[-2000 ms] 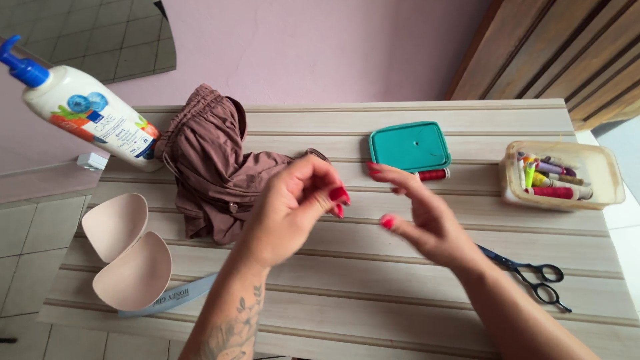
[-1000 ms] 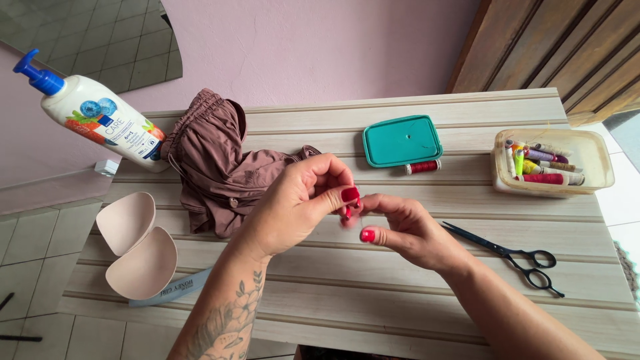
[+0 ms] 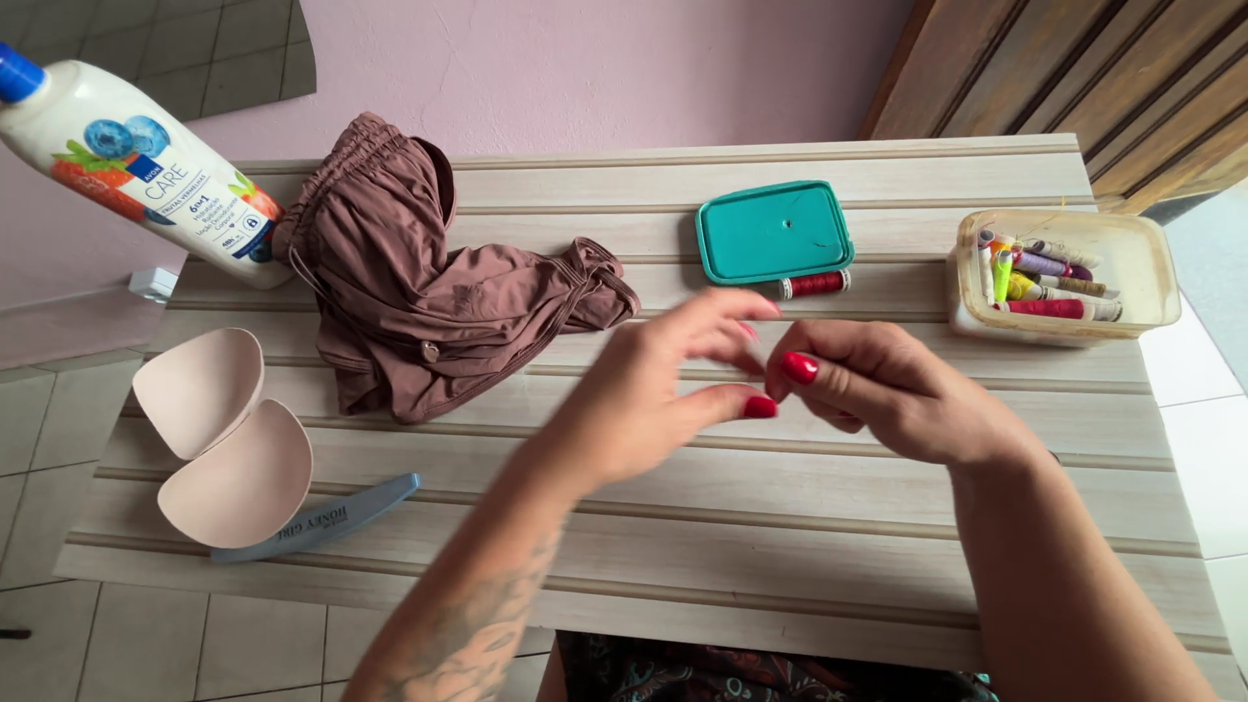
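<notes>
My left hand [image 3: 673,385], slightly blurred, is over the middle of the slatted table with its fingers apart, and nothing shows between them. Its fingertips are close to my right hand [image 3: 863,385], whose thumb presses against its curled index finger. Whether a thin thread or needle is in that pinch cannot be told. Just beyond the hands a spool of red thread [image 3: 815,284] lies against a teal plastic lid [image 3: 775,232]. A brown gathered garment [image 3: 390,283] lies crumpled to the left of my left hand.
A plastic container [image 3: 1155,283] of thread spools stands at the right. At the left are a lotion bottle [image 3: 146,175], two beige bra cups [image 3: 205,390] and a blue nail file [image 3: 341,522]. The slatted table [image 3: 780,556] has its near edge by my lap.
My left hand's fingers, pinched together one second ago, have spread. The black scissors seen earlier beside my right forearm are now almost wholly hidden. The view is nearer the table.
</notes>
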